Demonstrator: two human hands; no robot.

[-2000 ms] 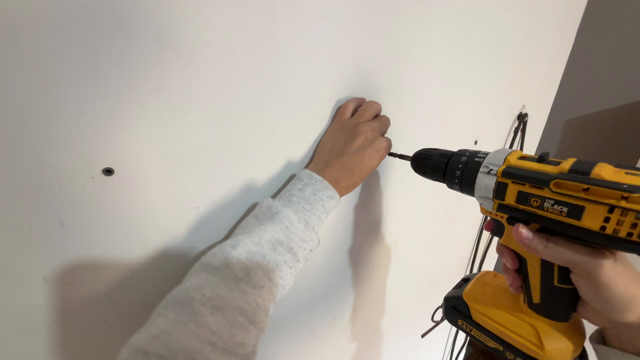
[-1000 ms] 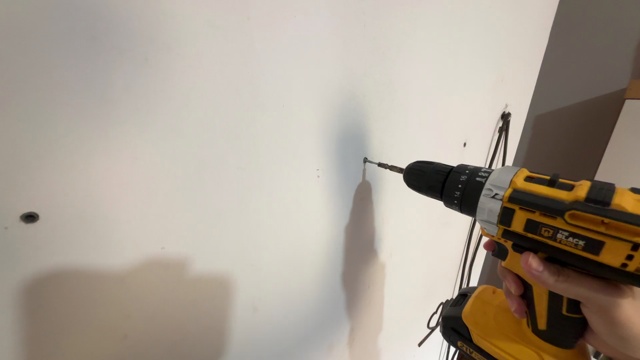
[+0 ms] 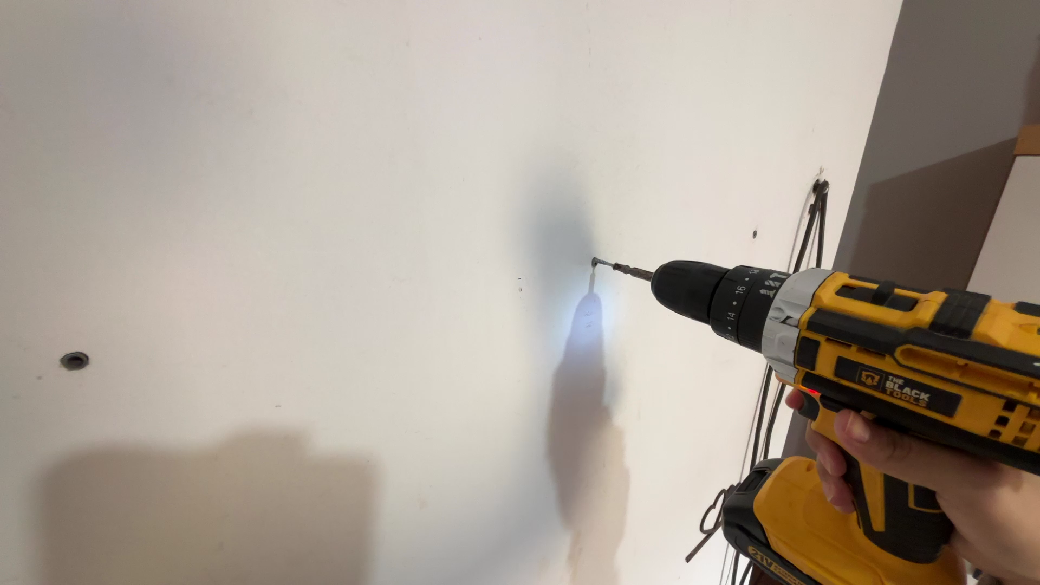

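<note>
My right hand (image 3: 918, 479) is wrapped round the grip of a yellow and black cordless drill (image 3: 894, 357) at the right of the head view, a finger at its trigger. From the black chuck (image 3: 691, 290) a bit (image 3: 634, 270) points left, its tip at a small screw (image 3: 603, 262) that stands at the white wall (image 3: 366, 203). A bluish light spot lies on the wall just below the screw. My left hand is out of view.
A dark hole or plug (image 3: 74, 361) is in the wall at the left, a smaller hole (image 3: 755, 234) at the right. Black cables (image 3: 819, 219) hang behind the drill near the wall's right edge. A grey surface (image 3: 934, 89) lies beyond that edge.
My left hand, at the wall by the bit tip two seconds ago, has left the view. The drill's light now shows on the wall.
</note>
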